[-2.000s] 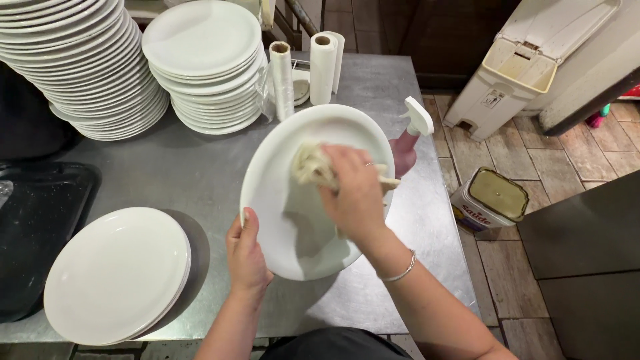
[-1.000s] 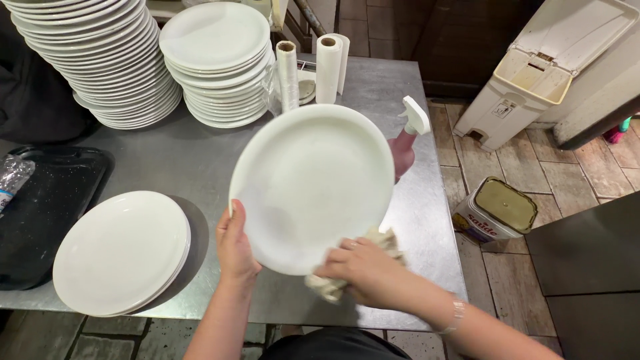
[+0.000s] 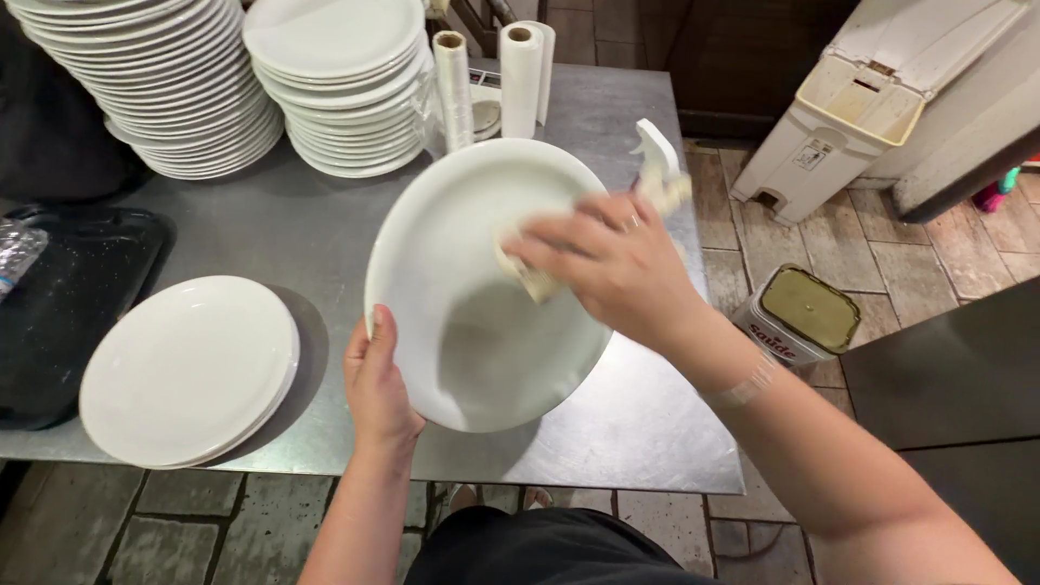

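Note:
My left hand (image 3: 380, 382) grips the left rim of a white round plate (image 3: 455, 244), thumb on its face, held tilted above the steel table. Blurred by motion, my right hand (image 3: 605, 260) holds a pale cloth (image 3: 528, 272) against the plate's upper face; part of the cloth sticks out past the fingers on the right. A few white plates (image 3: 191, 366) lie stacked on the table to the left. Behind them rise a tall stack of white plates (image 3: 179, 97) and a shorter one (image 3: 357, 97).
The steel table (image 3: 219, 219) also bears a black tray (image 3: 73, 309), a roll of clear film (image 3: 452, 89), white rolls (image 3: 520, 81) and a spray bottle (image 3: 658, 146) partly hidden by the cloth. A lidded tub (image 3: 800, 317) and an open white bin (image 3: 837, 122) stand on the tiled floor.
My right hand and the cloth have moved from the plate's lower right edge up onto its face. My left hand has kept hold of the rim throughout.

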